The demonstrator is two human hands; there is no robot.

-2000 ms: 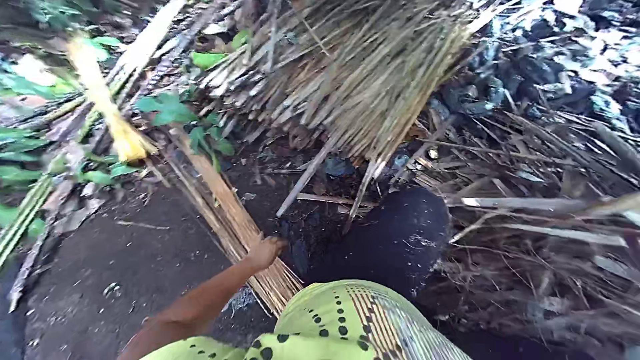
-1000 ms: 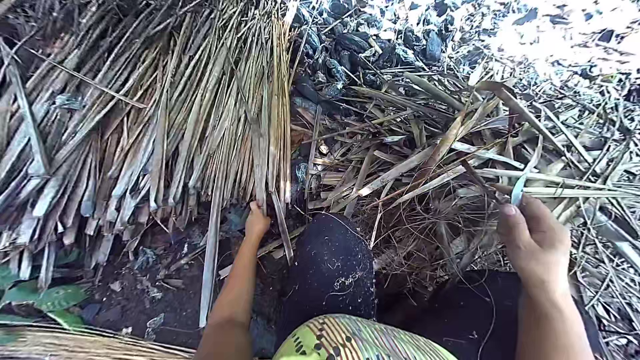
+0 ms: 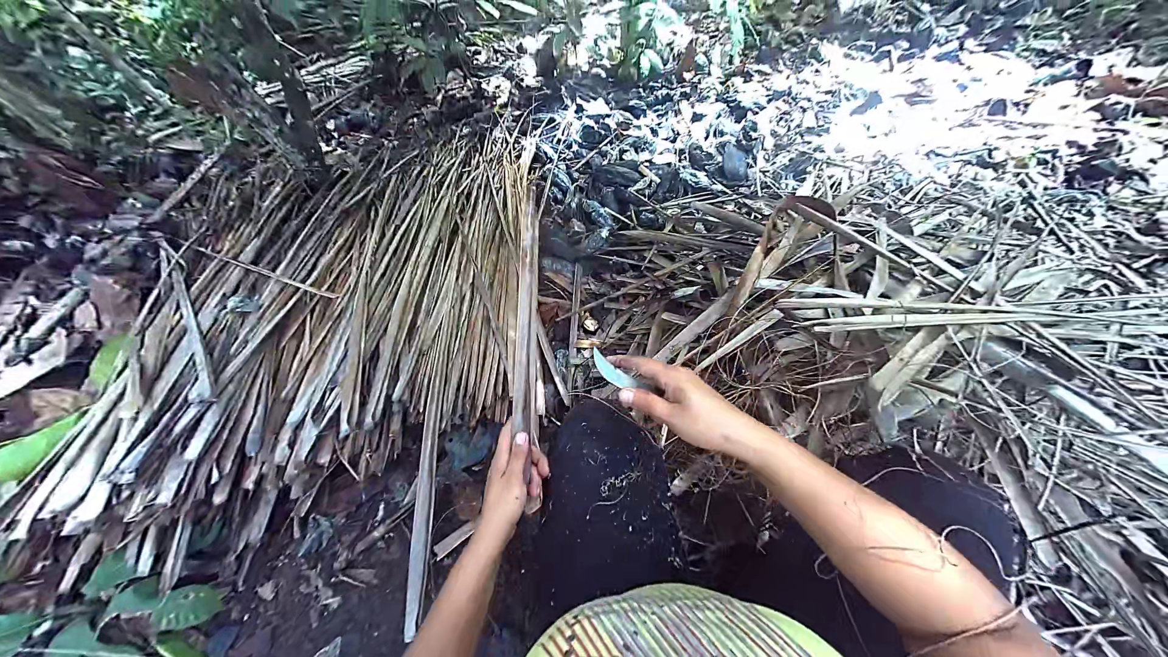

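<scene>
My left hand (image 3: 513,479) is closed around the lower end of a long dry palm leaf strip (image 3: 525,319), which points away from me along the right edge of a large pile of similar strips (image 3: 365,319). Just right of it, in front of my dark-clad knee (image 3: 607,493), my right hand (image 3: 671,399) holds a small curved blade (image 3: 611,370) between thumb and fingers. Its handle is hidden in the hand. Blade and strip are apart. A thin fibre is looped around my right forearm.
Loose dry leaves and stripped fibres (image 3: 912,338) lie heaped on the right. Another grey strip (image 3: 422,520) lies left of my left forearm. Green leaves (image 3: 173,607) grow at the lower left, and a thin trunk (image 3: 297,109) stands behind the pile.
My right hand has moved left with the blade, from over the loose fibres towards the held strip. My left hand, low at the pile's edge a second ago, now grips the strip. The view has shifted.
</scene>
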